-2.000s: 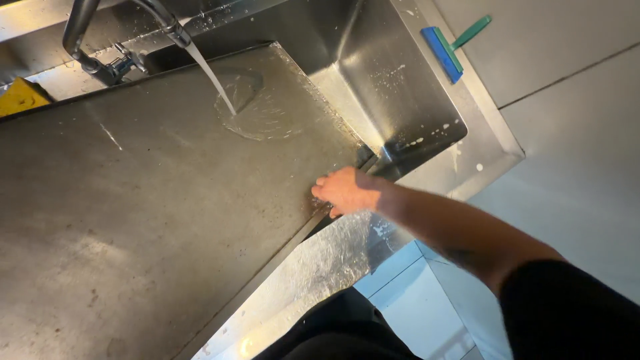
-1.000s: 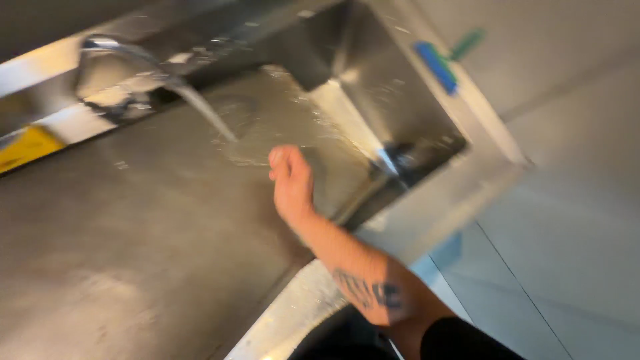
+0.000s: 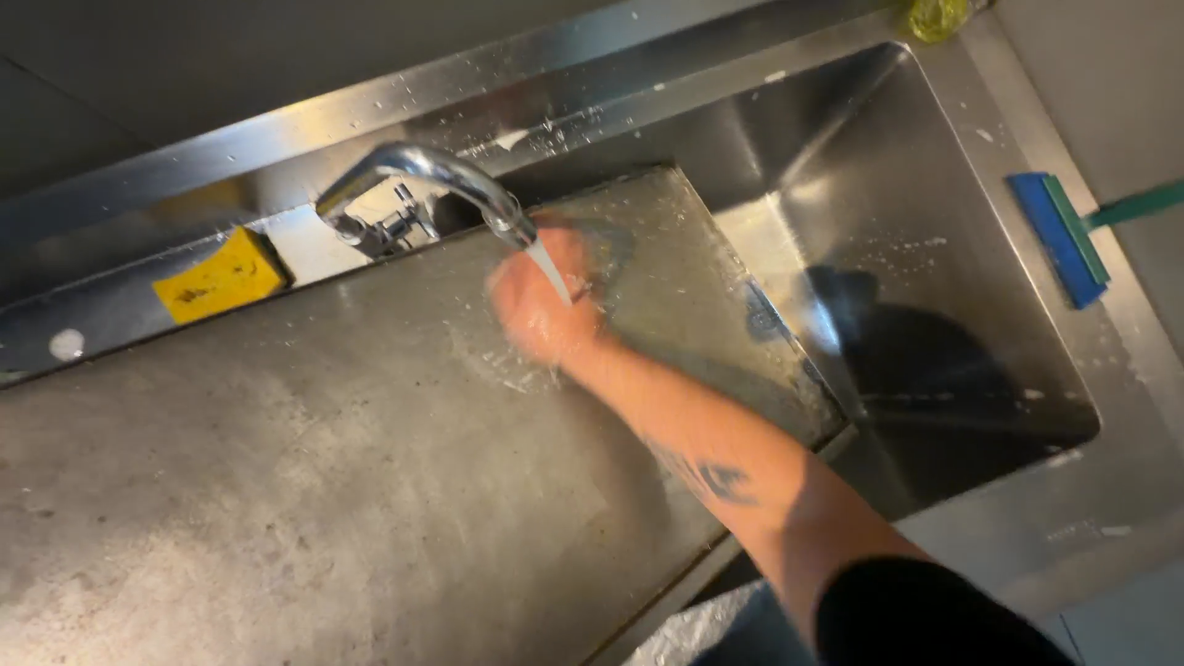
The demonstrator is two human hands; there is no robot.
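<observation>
Water runs from a chrome faucet (image 3: 435, 171) onto my right hand (image 3: 550, 301), which is blurred under the stream, just above a large flat metal sheet (image 3: 370, 481). Whether its fingers are closed cannot be told. The sheet lies tilted in the view across a stainless steel sink (image 3: 888, 213), its right end reaching over the basin. Its surface is wet around the stream and stained elsewhere. My left hand is out of view.
A yellow sponge (image 3: 227, 276) rests on the back ledge left of the faucet. On the right rim lies a blue and green squeegee (image 3: 1059, 239). A crumpled yellow-green thing (image 3: 937, 17) sits at the top right corner. The basin wall drops steeply right of the sheet.
My right hand has moved from the sheet's near right edge, across the sheet, to the water stream. The view has shifted nearer to the faucet.
</observation>
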